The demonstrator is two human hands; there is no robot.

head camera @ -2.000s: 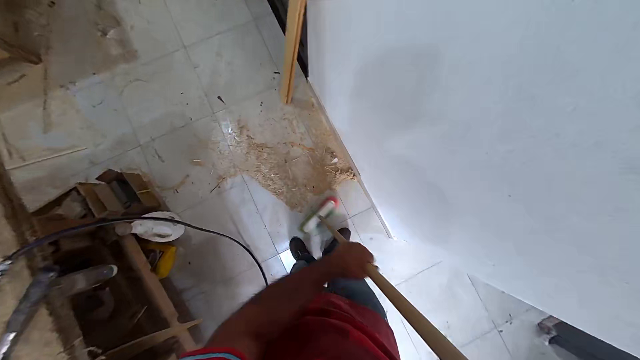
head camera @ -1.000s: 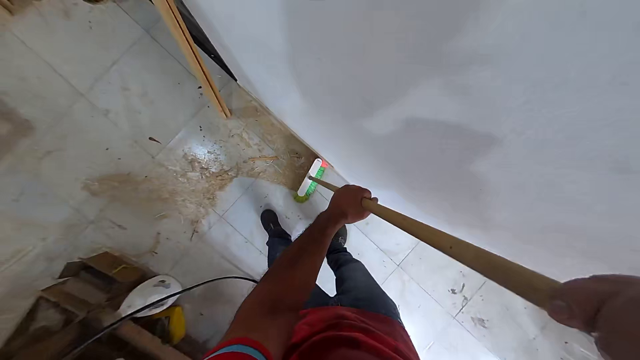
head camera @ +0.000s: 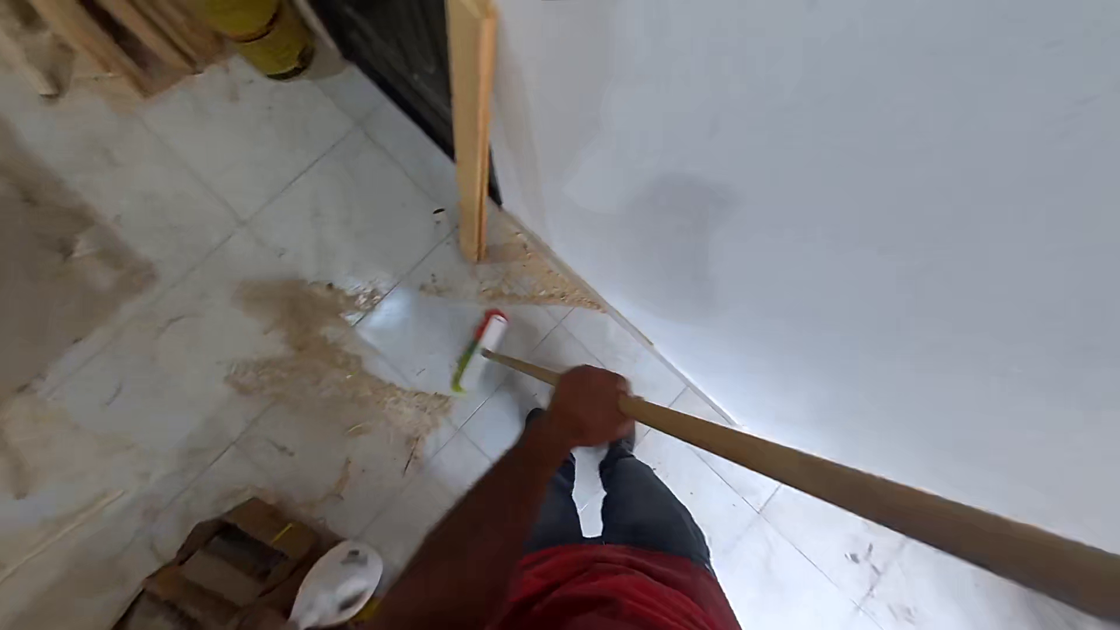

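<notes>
My left hand (head camera: 591,406) is closed around the lower part of a long wooden broom handle (head camera: 787,468). At the handle's far end is the push broom's head (head camera: 479,350), white, red and green, resting on the tiled floor just beyond my feet. Sawdust and wood shavings (head camera: 350,376) lie in a pile to the left of the broom head. More sawdust (head camera: 534,280) runs along the foot of the wall. The handle leaves the view at the lower right, and my right hand is out of sight.
A white wall (head camera: 831,219) rises along the right. A wooden board (head camera: 472,131) leans near it beside a dark panel (head camera: 394,61). Yellow containers (head camera: 276,44) and lumber (head camera: 122,39) stand at the upper left. A wooden crate (head camera: 236,560) and a white round object (head camera: 339,582) are at the lower left.
The broom head has moved left, away from the wall's foot, and the sawdust is now in separate patches. My right hand, seen on the handle one second ago, has left the view.
</notes>
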